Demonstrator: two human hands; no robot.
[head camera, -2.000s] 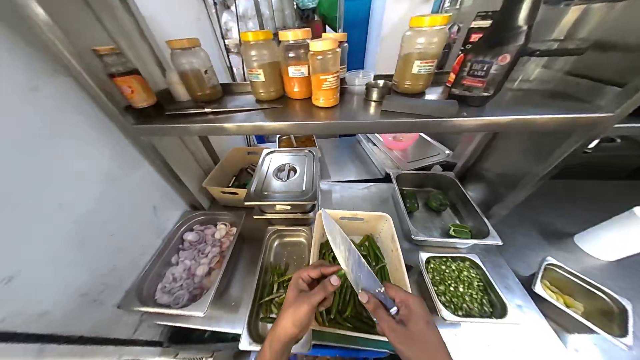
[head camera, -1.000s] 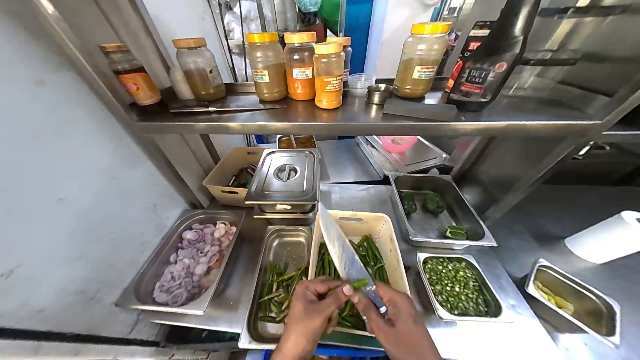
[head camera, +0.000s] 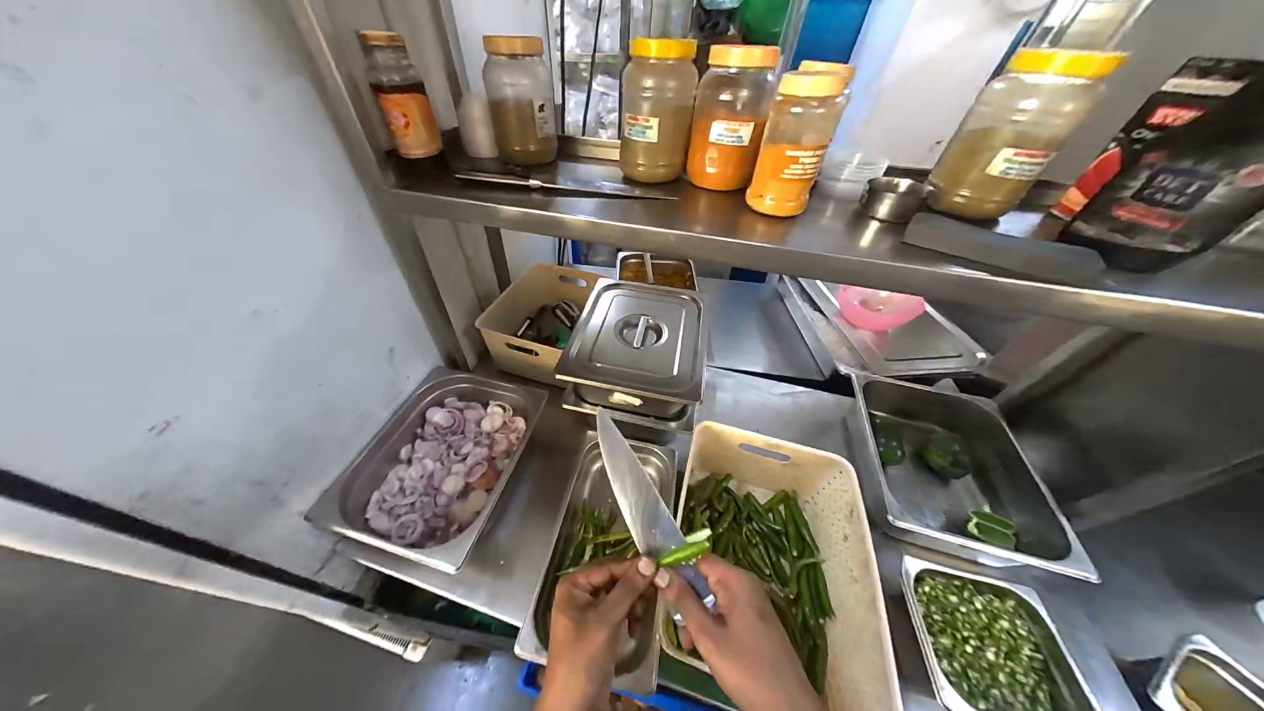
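Note:
A chef's knife (head camera: 637, 489) is in my right hand (head camera: 736, 627), its blade pointing up and away over the steel tray. Against the blade near its heel lies a split green chili (head camera: 685, 549), touched by the fingertips of both hands. My left hand (head camera: 595, 617) is pinched, its thumb tip beside the chili; whether it alone bears the chili is hard to see. Below the hands, a cream perforated plastic basket (head camera: 869, 583) holds many whole green chilies (head camera: 770, 538). The steel tray (head camera: 565, 523) to its left holds some slit green chilies (head camera: 596, 538).
Sliced onions (head camera: 444, 474) fill a steel pan (head camera: 360, 464) at left. A lidded steel container (head camera: 637, 341) stands behind. At right are a pan (head camera: 1027, 474) with green peppers and a tray of chopped green vegetable (head camera: 978, 632). A steel shelf (head camera: 632, 222) with spice jars crosses above.
The view has turned to the right-hand tilt and shifted left. The green chili now shows split open against the blade, where a second ago it was between the fingers.

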